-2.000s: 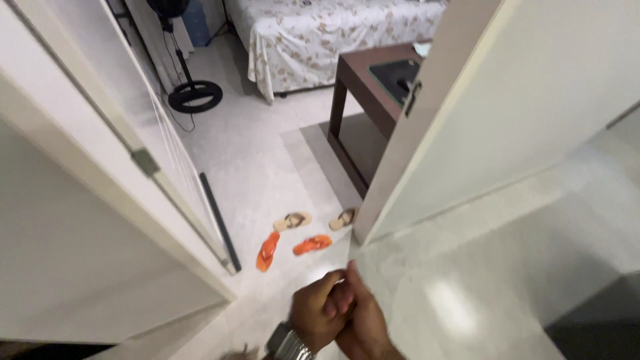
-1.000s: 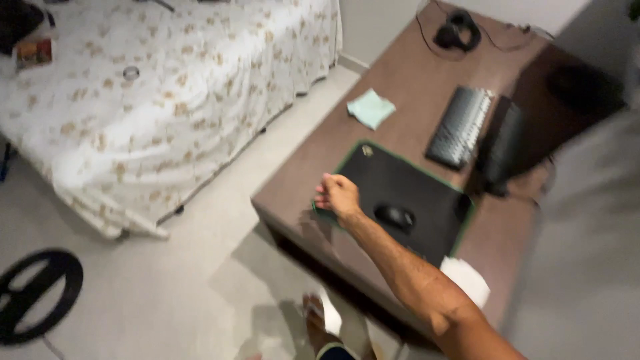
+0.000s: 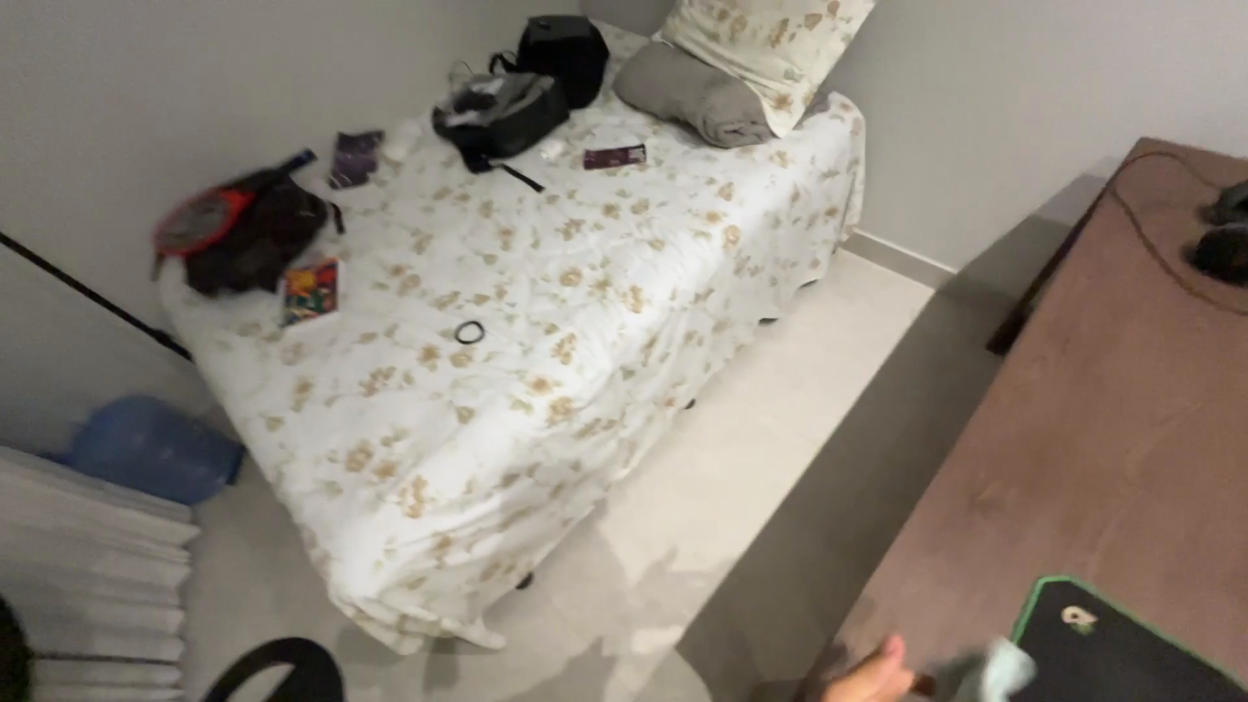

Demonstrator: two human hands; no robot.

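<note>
At the bottom edge, what looks like my left hand (image 3: 866, 675) is partly in view beside the desk's near edge, thumb raised. Just right of its fingers is a blurred pale green cloth (image 3: 1006, 671), over the left corner of a black mouse pad (image 3: 1121, 648) with a green border. A small brown patch lies between fingers and cloth; whether the hand grips the cloth is unclear. My right hand cannot be made out.
The brown wooden desk (image 3: 1092, 439) stands right, with a cable and dark headphones (image 3: 1224, 244). A bed with a floral sheet (image 3: 585, 380) bears bags, a rolled grey blanket (image 3: 692, 93) and a pillow. A blue water jug (image 3: 156, 450) and black round base (image 3: 283, 673) are at left.
The view has swung widely from the doorway to the bed and desk. The pale green cloth, earlier lying on the desk beyond the mouse pad, is now by the pad's left corner.
</note>
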